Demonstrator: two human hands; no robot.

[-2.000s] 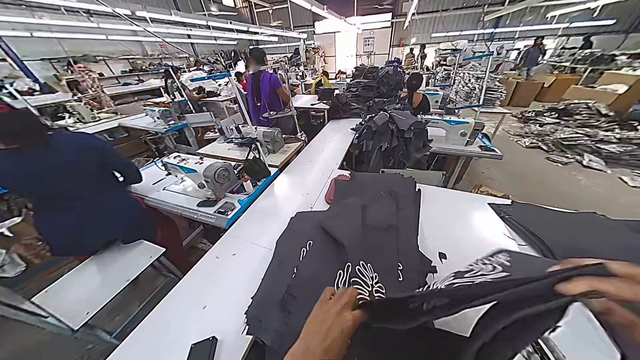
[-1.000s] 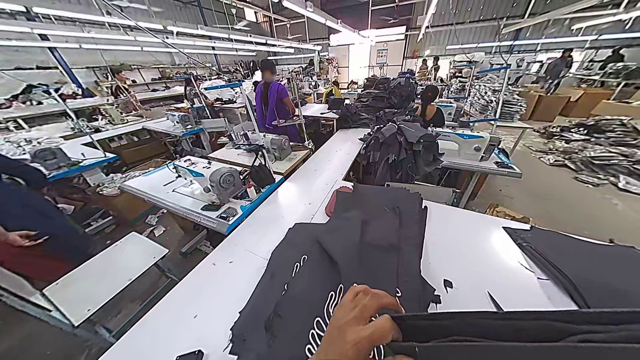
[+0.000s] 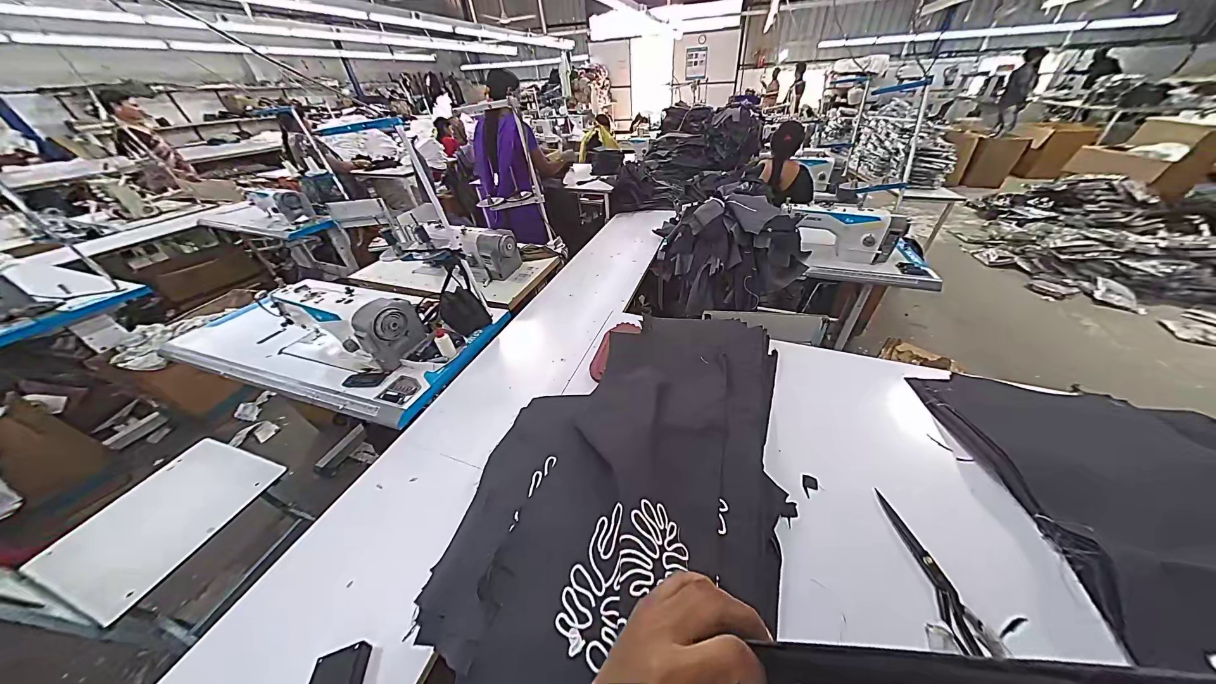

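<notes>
At the bottom centre, my left hand (image 3: 686, 635) has curled fingers on the edge of a dark fabric piece (image 3: 883, 665), which runs off to the right along the bottom edge. Beneath and beyond the hand lies a stack of dark fabric panels (image 3: 646, 418) with a white looping line pattern (image 3: 622, 570). Scissors (image 3: 936, 579) with dark blades rest on the white table to the right of the stack. More dark fabric (image 3: 1130, 503) lies at the table's right side. My right hand is out of view.
The white table (image 3: 399, 560) extends forward to a heap of dark fabric (image 3: 727, 237). A small black object (image 3: 342, 662) lies near its front left. Sewing machines (image 3: 385, 328) and a white bench (image 3: 152, 527) stand at left. Several people are farther back, one in purple (image 3: 508, 166).
My right hand has left the view. The fabric raised between both hands two seconds ago is now low along the bottom edge, and the scissors show fully. The person at left is out of view.
</notes>
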